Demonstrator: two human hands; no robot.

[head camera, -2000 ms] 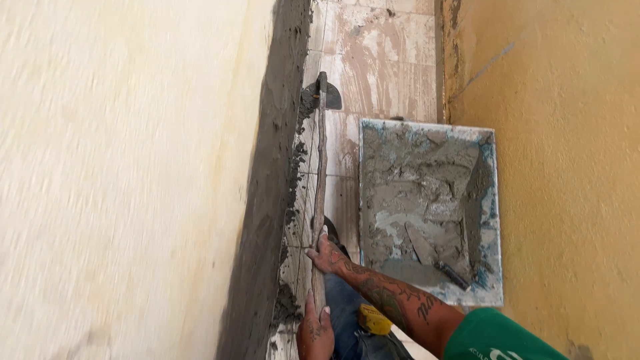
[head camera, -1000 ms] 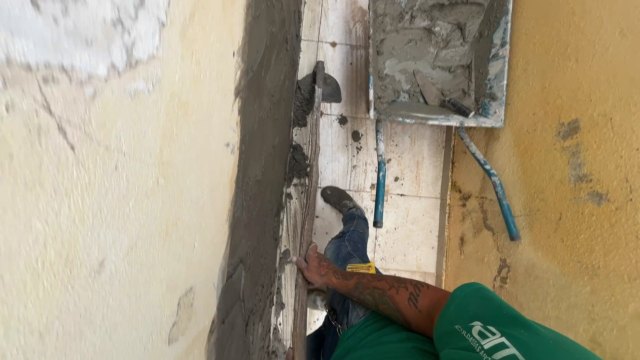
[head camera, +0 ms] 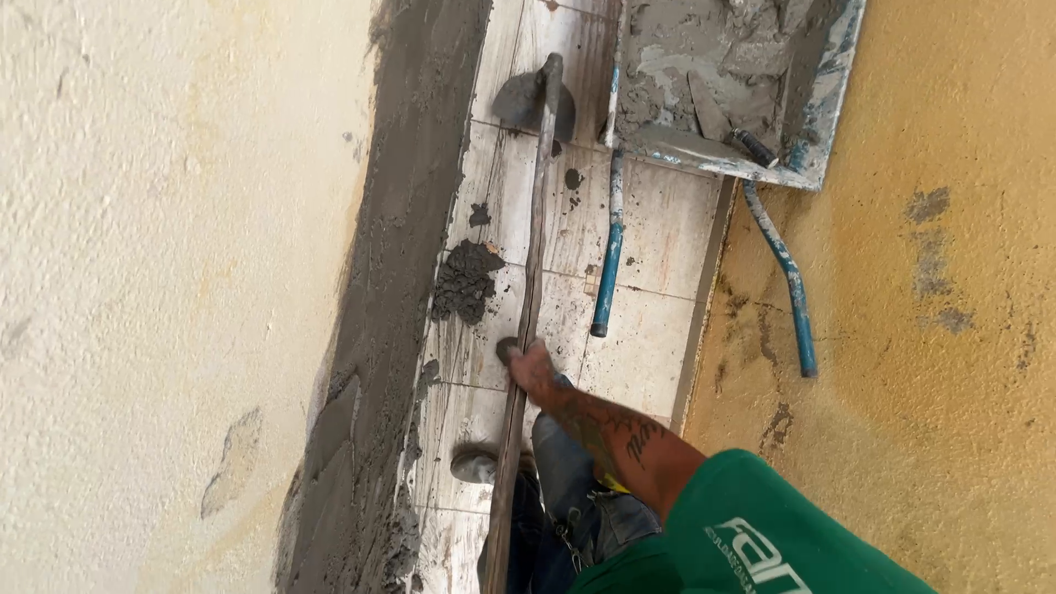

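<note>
My right hand (head camera: 535, 371) grips the long wooden handle (head camera: 538, 239) of a hoe around its middle. At the handle's far end, the grey, rounded hoe blade (head camera: 518, 103) rests over the tiled floor. My left hand is out of view. A heap of wet mortar (head camera: 469, 280) lies on the tiles left of the handle, beside the wall's base. Fresh grey mortar (head camera: 404, 181) coats a strip along the foot of the left wall.
A wheelbarrow (head camera: 701, 158) holding mortar and a trowel (head camera: 714, 115) stands at the upper right. Its two blue handles (head camera: 610, 280) (head camera: 796, 297) point toward me. A yellow wall (head camera: 932, 330) borders the right side, a cream wall (head camera: 206, 247) the left. My shoes are on the tiles (head camera: 643, 355).
My left hand, on the handle two seconds ago, has left the view. My right hand still holds the handle. The view has shifted, with the wheelbarrow now higher in it.
</note>
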